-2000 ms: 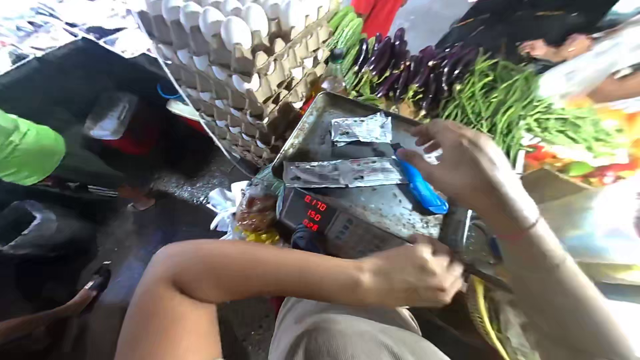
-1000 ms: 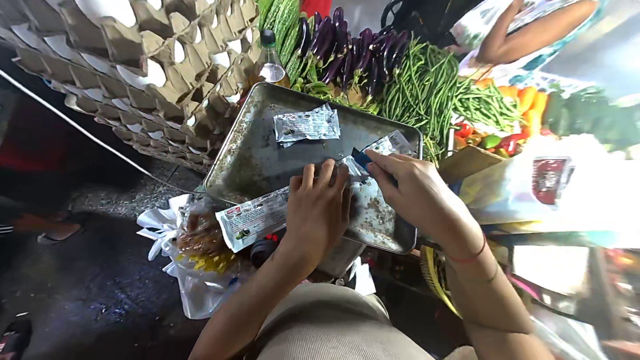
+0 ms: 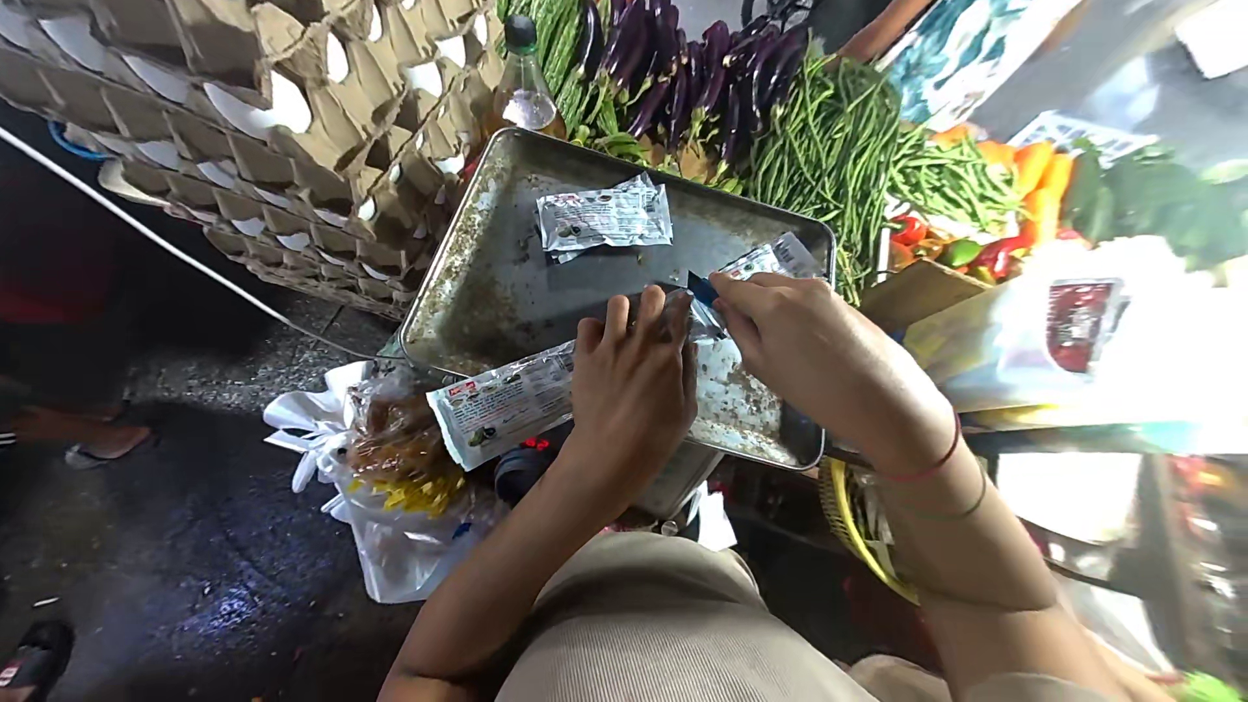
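A long printed plastic packet lies slantwise across the worn metal tray of a scale, its left end jutting past the rim. My left hand presses on the packet's middle with fingers spread. In my right hand is a small blue blade tool, perhaps a cutter, its dark tip at the packet beside my left fingertips. How far the packet is cut cannot be seen. Short packets lie together near the tray's far side.
Stacked cardboard egg trays and a bottle stand left and behind. Eggplants, long green beans and carrots lie beyond the tray. A white plastic bag hangs at lower left, a yellow basket at lower right.
Two seconds ago the blue tool lay on the tray under my right hand; now that hand grips it. My left hand has come from the tray's near edge onto the packet, which has shifted nearer me.
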